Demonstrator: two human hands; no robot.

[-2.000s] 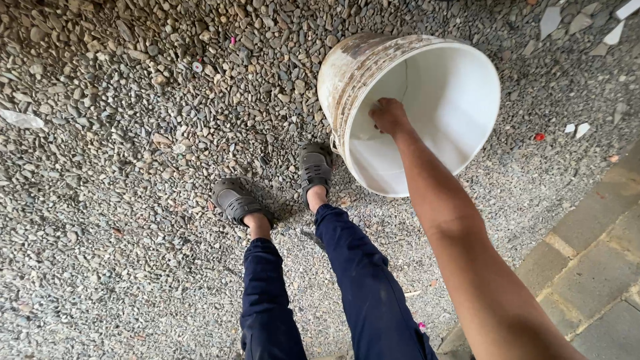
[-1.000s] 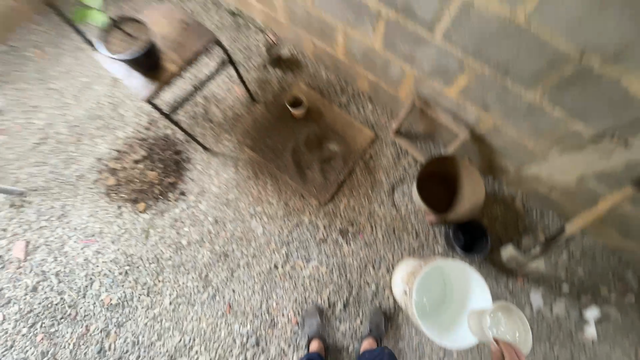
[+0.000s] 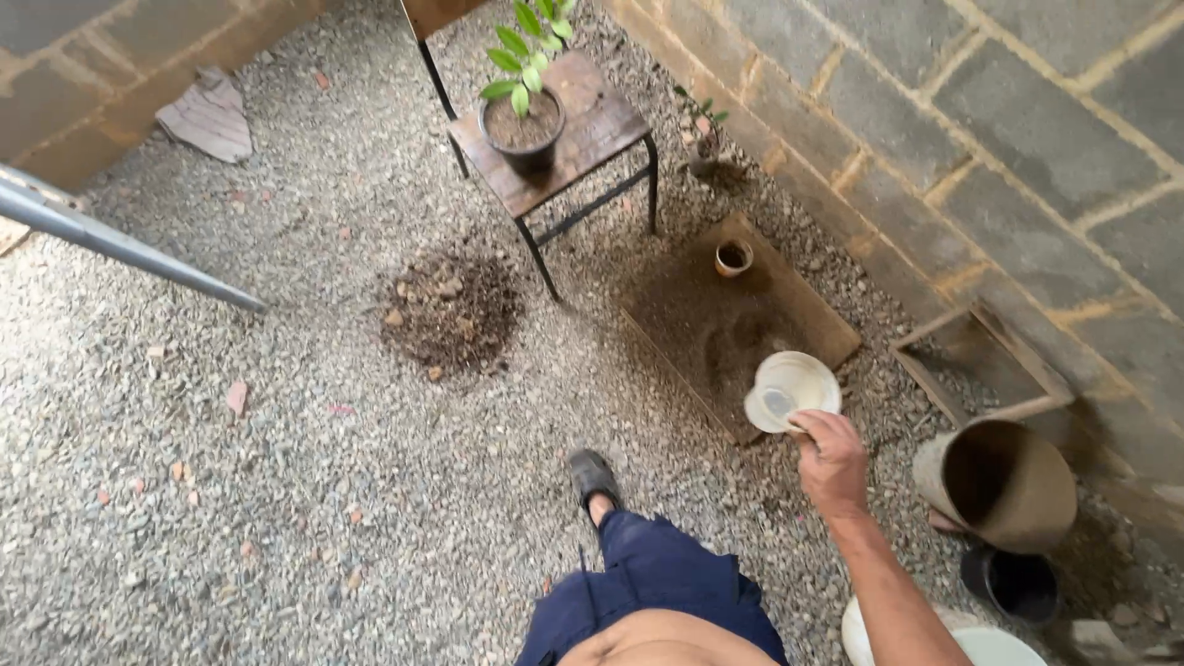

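My right hand [image 3: 830, 458] grips the rim of a small white plastic tub [image 3: 797, 387], tilted so its inside shows; whether it holds water I cannot tell. The tub is above the near edge of a soil-covered board [image 3: 684, 310], on which a small cup [image 3: 733, 258] stands. Below my right forearm, at the bottom edge, a large white bucket [image 3: 994, 647] shows in part. A leafy plant in a black pot [image 3: 524, 139] stands on a wooden chair [image 3: 592, 102] with dark metal legs. My left hand is out of the picture.
A heap of soil and stones [image 3: 451, 314] lies on the gravel left of the board. At right are a wooden frame [image 3: 980, 365], a large soiled container [image 3: 994, 486] and a black pot [image 3: 1010, 583]. A metal pole [image 3: 129, 242] slants in from the left, and a block wall [image 3: 925, 157] runs along the right.
My right hand, inside the large bucket two seconds ago, held the white tub beside it one second ago. Hand and tub are now over the board. The view has swung widely.
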